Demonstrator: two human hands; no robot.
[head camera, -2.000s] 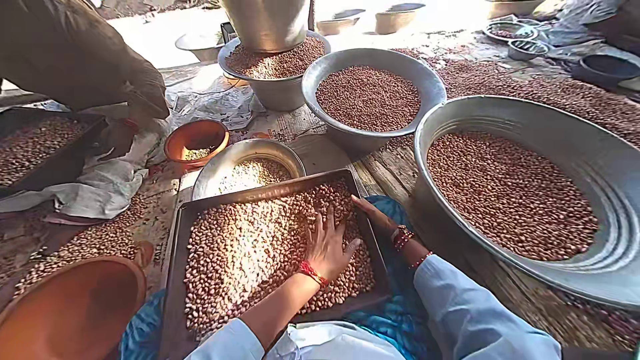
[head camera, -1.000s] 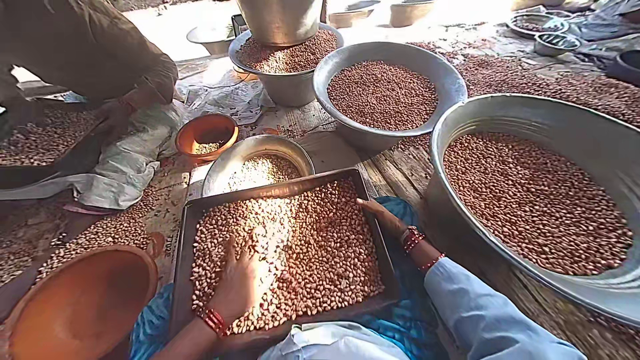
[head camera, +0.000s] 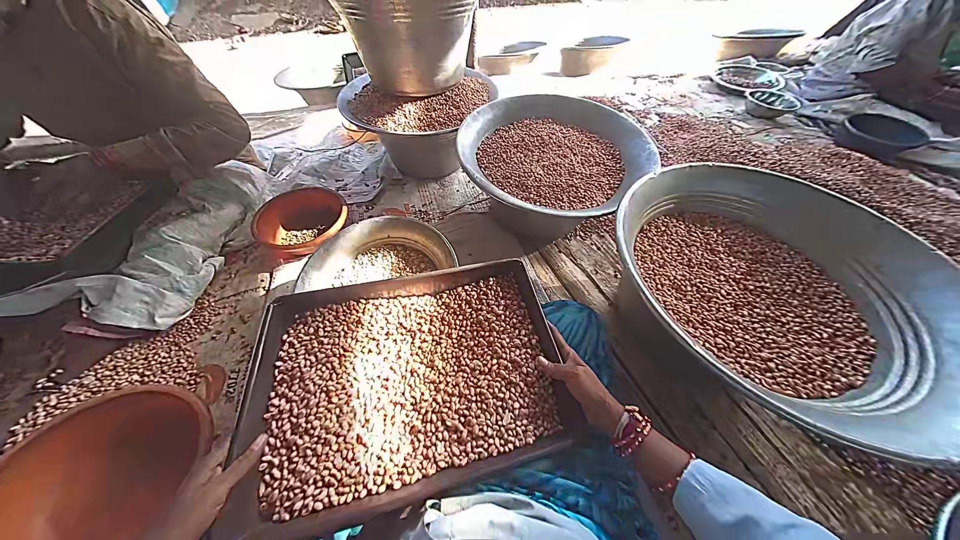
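A dark rectangular tray (head camera: 525, 276) full of reddish-brown nuts or beans (head camera: 450, 375) rests over my lap, tilted a little. My right hand (head camera: 585, 379) grips its right rim, thumb on the inside edge. At the tray's lower left edge is my left hand (head camera: 217, 480), fingers along the rim; its palm is partly hidden and blurred, so whether it grips is unclear. Just beyond the tray stands a metal bowl (head camera: 322, 262) with paler pieces inside. An orange bowl (head camera: 90, 450) lies tilted to the left of my left hand.
Large metal basins (head camera: 900, 315) of the same nuts or beans stand to the right and ahead (head camera: 487, 120). A small orange bowl (head camera: 300, 202) is beyond the tray. Another person (head camera: 150, 97) works at a dark tray on the left. Loose pieces (head camera: 142, 367) cover the floor at left.
My left hand has left the nuts or beans in the tray and moved to the tray's lower left edge. My right hand stays on the right rim.
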